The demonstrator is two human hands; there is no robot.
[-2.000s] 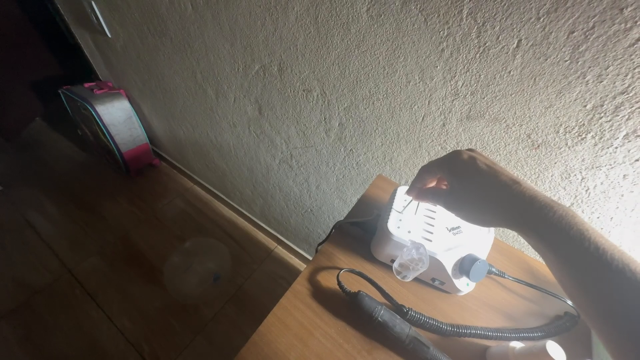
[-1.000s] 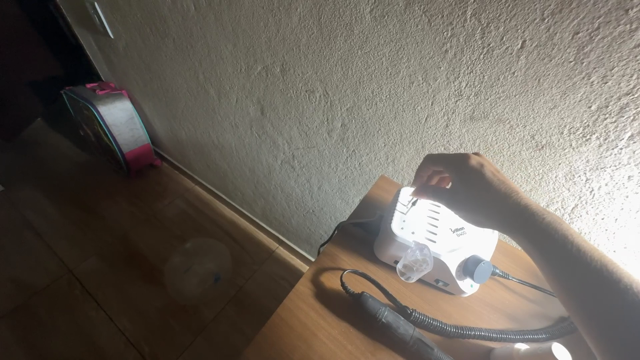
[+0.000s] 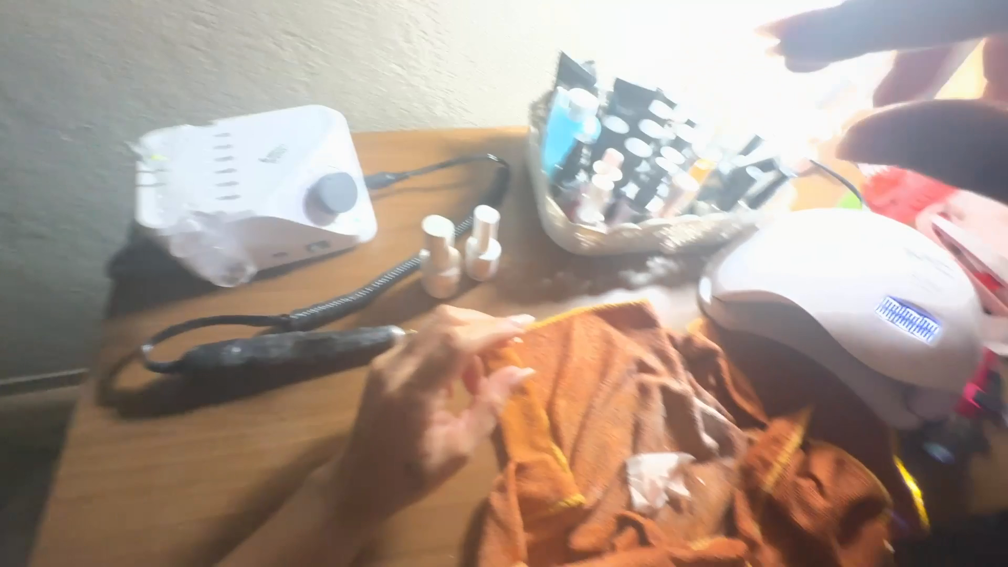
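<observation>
My left hand [image 3: 441,394] is at the edge of an orange cloth [image 3: 606,378], its thumb and fingertips a little apart over the hem; whether it pinches the cloth I cannot tell. A crumpled white wipe [image 3: 657,479] lies on the cloth. Just behind the hand lies the black handpiece [image 3: 291,350] of an electric nail drill, whose white control box [image 3: 252,181] stands by the wall with clear plastic at its front. My right hand [image 3: 906,87] is raised at the upper right in strong glare, fingers spread, with nothing seen between them.
Two small bottles [image 3: 439,256] stand beside the coiled cord [image 3: 362,295]. A light-coloured basket [image 3: 630,238] holds several nail polish bottles and black tubes. A white nail lamp [image 3: 843,291] with a lit display stands at the right, near red and pink items. All rest on a wooden table [image 3: 189,465].
The view has swung far to the right. A hand was at the top of the drill's control box in both earlier frames; now no hand touches that box.
</observation>
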